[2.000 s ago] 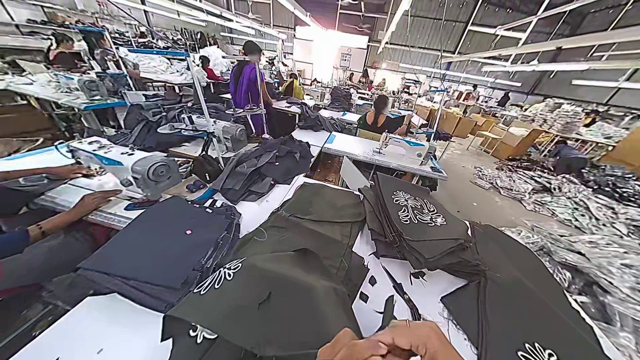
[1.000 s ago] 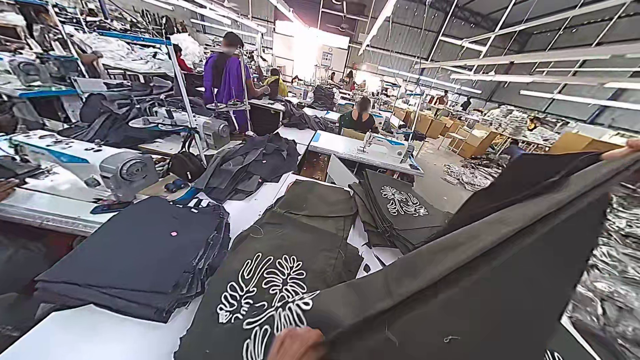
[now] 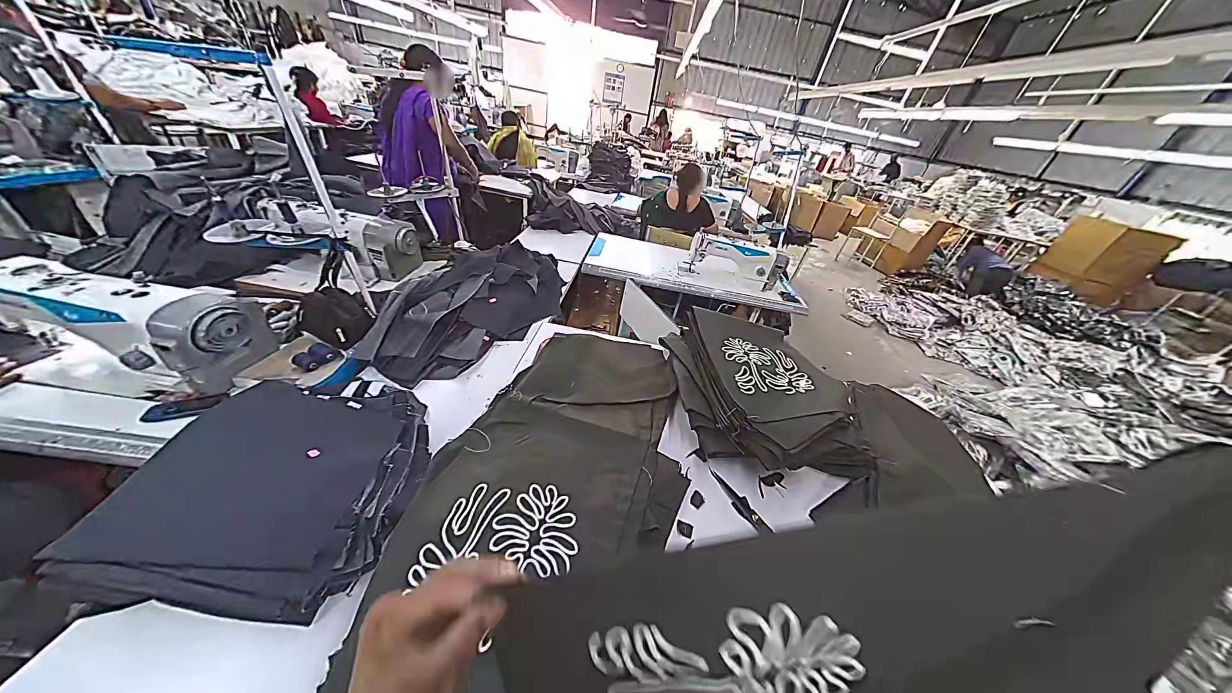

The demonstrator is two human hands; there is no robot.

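My left hand (image 3: pixel 433 626) pinches the left edge of a dark olive cloth panel (image 3: pixel 866 577) with white looped floral embroidery, which stretches across the lower right of the head view. My right hand is out of the frame. Beneath and behind the held panel, more olive panels (image 3: pixel 597 462) with white embroidery lie on the white table. A stack of embroidered olive panels (image 3: pixel 770 395) sits farther back, with scissors (image 3: pixel 739 500), partly hidden, lying in front of it. Left of these is a pile of navy cloth panels (image 3: pixel 241 491) with a small pink mark on top.
An industrial sewing machine (image 3: pixel 135 318) stands at the left, with another person's fingertips at the frame's edge. Dark cut pieces (image 3: pixel 462 308) are heaped beyond the navy pile. A second machine table (image 3: pixel 674 265) is farther back, and bundled garments (image 3: pixel 1088 385) cover the floor at right.
Both hands were together at the bottom edge two seconds ago. One second ago they held the cloth spread, its right end raised; now that end is lower and my right hand is out of view.
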